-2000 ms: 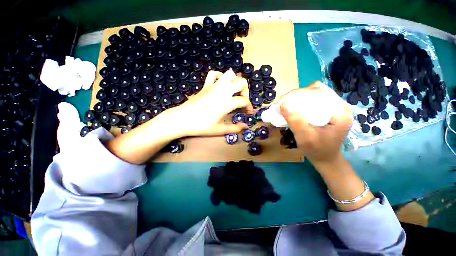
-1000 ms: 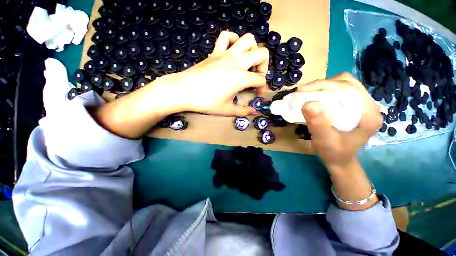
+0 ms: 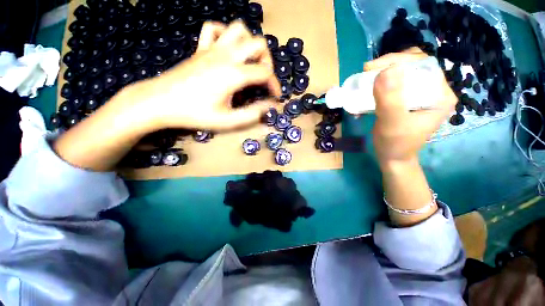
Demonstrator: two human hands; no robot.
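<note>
Black plastic knobs (image 3: 109, 60) stand in crowded rows on the cardboard sheet (image 3: 305, 23). Several glued knobs (image 3: 274, 141) with whitish rings stand loosely near its front edge. My right hand (image 3: 406, 104) holds a translucent white glue bottle (image 3: 360, 91) tilted, its nozzle pointing left at a knob (image 3: 309, 101). My left hand (image 3: 206, 83) is over the knobs, blurred, fingers curled with thumb apart; whether it holds anything is unclear. A pile of black discs (image 3: 267, 200) lies at the near table edge.
A clear plastic bag (image 3: 478, 122) with spare discs lies at right, a white cable (image 3: 526, 128) beyond it. Crumpled tissue (image 3: 33, 70) is at far left. A dark strip (image 3: 348, 144) lies at the board's right edge. Another person's hand (image 3: 508, 287) shows at lower right.
The view has shifted. More ringed knobs show loosely near the board's front. My left hand has lifted back from them; the bottle's nozzle now points at a knob further back.
</note>
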